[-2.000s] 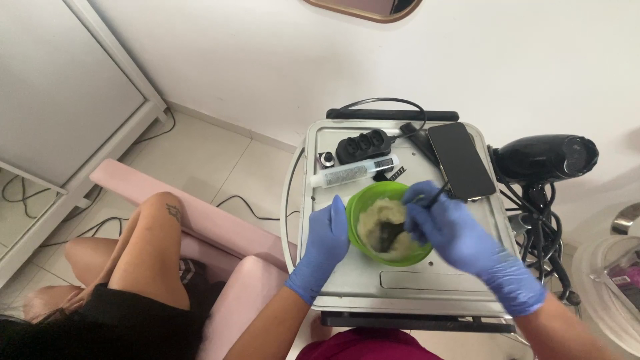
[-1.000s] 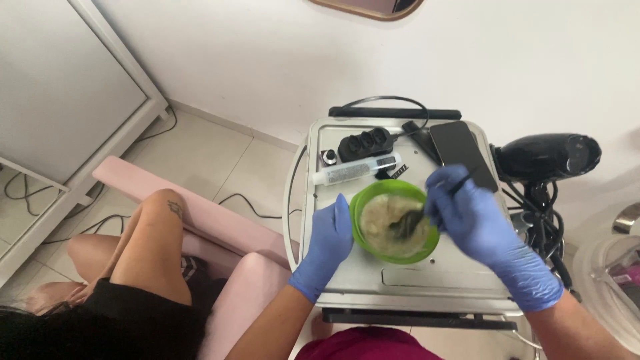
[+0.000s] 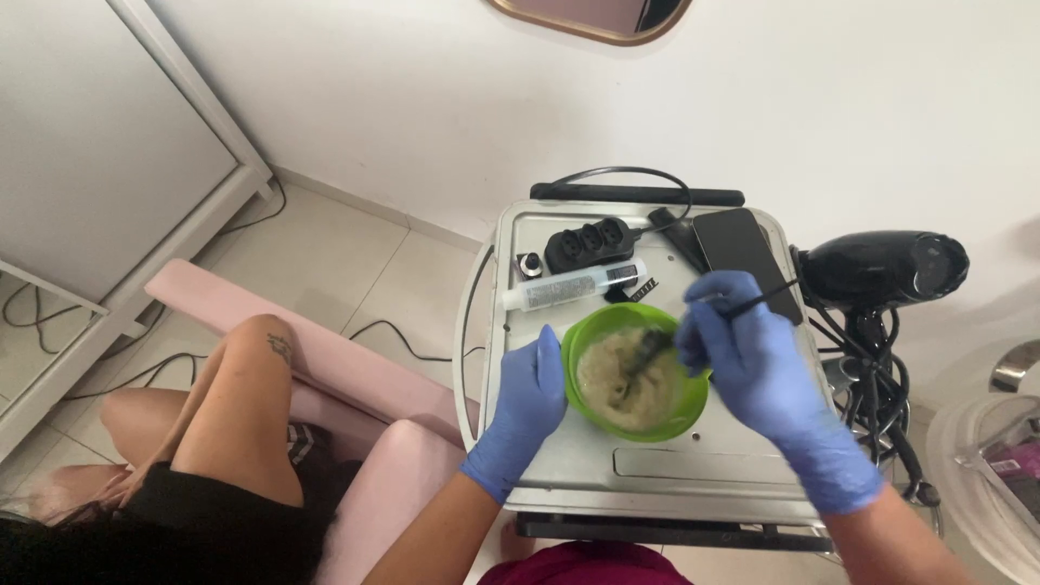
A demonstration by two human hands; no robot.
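Observation:
A green plastic bowl [image 3: 693, 406] with a pale, creamy mixture [image 3: 605, 378] in it stands on the grey top of a trolley [image 3: 561, 475]. My left hand [image 3: 528, 398], in a blue glove, grips the bowl's left side, thumb up along the rim. In my right hand [image 3: 751, 357], also gloved in blue, is a black tint brush [image 3: 650, 348]; its handle sticks out to the upper right and its head dips into the mixture. Behind the bowl lie a clear bottle [image 3: 573, 286] with a printed label, a black power strip [image 3: 589, 244] and a black smartphone [image 3: 743, 252].
A black hair dryer [image 3: 877, 264] hangs at the trolley's right with bundled cables [image 3: 869, 382]. A seated person [image 3: 236, 406] is on a pink chair [image 3: 390, 504] at left. A small clip [image 3: 644, 290] lies behind the bowl. Cables run over the floor. A clear container [image 3: 991, 479] stands far right.
The brush in my right hand has moved about within the mixture. The bowl has shifted slightly over the trolley top, with my left hand staying at its left side.

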